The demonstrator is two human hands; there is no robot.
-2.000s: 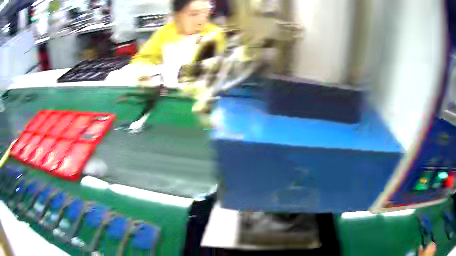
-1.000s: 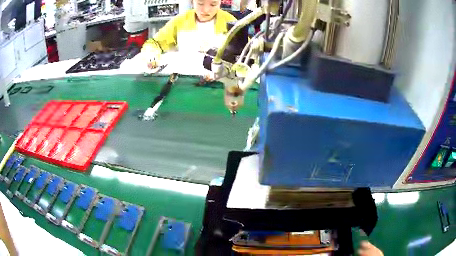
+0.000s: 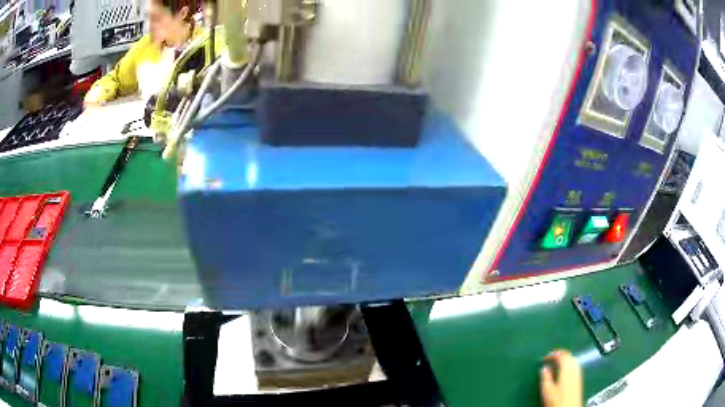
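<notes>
My right hand point(image 3: 562, 381) is low at the right, over the green surface, fingers bent and partly cut off by the lower edge; I cannot tell if it holds anything. My left hand is out of the picture. Right of it, two phone middle frames point(image 3: 596, 324) with blue patches lie apart. More phone middle frames point(image 3: 83, 374) stand in a row at the lower left. The blue press head housing point(image 3: 342, 246) is in the middle. Below it shows a metal press die point(image 3: 312, 342) with a round centre, between black angular parts.
The control panel point(image 3: 592, 167) with two square timers and lit switches is at the right. A red parts tray point(image 3: 28, 246) and a black-handled tool point(image 3: 115, 179) lie at the left. Hoses point(image 3: 211, 87) hang left of the press. A person in yellow sits across the belt.
The view has turned right, so the press has shifted left and the whole control panel shows. The orange-brown fixture seen one second ago is not visible now. My right hand shows more and is right of the press.
</notes>
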